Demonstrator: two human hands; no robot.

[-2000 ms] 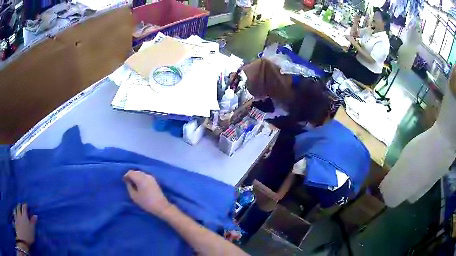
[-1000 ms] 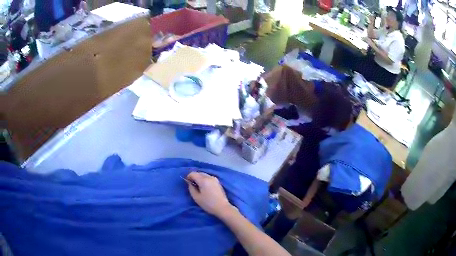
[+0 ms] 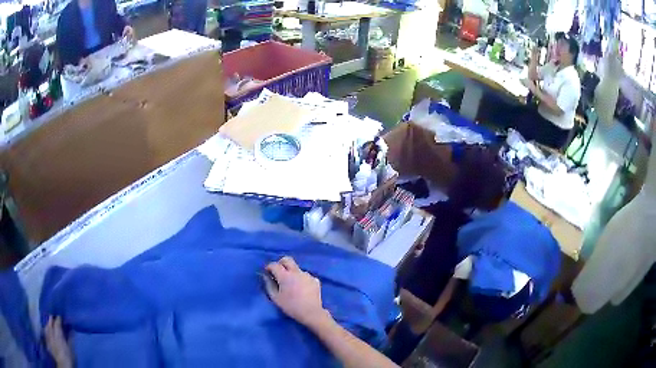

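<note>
A large blue garment (image 3: 208,287) lies spread and rumpled over the near part of the white-topped table, one pointed fold rising toward the back. My right hand (image 3: 296,289) rests on its right half, fingers curled around a small dark tool (image 3: 270,282) that looks like thread snips; only part of it shows. My left hand (image 3: 57,342) is at the lower left on the garment's edge, cut off by the picture's bottom; its fingertips are unclear.
Papers (image 3: 316,162) with a tape roll (image 3: 278,147) stand at the table's back right, beside a box of small supplies (image 3: 381,221). A brown partition (image 3: 122,136) runs along the far edge. A person in blue (image 3: 507,248) bends down at right; others are behind. Open cartons stand below.
The garment has shifted and been spread differently, with a pointed fold now standing up. My left hand, out of view one second ago, is back at the lower left. My right hand stays on the cloth.
</note>
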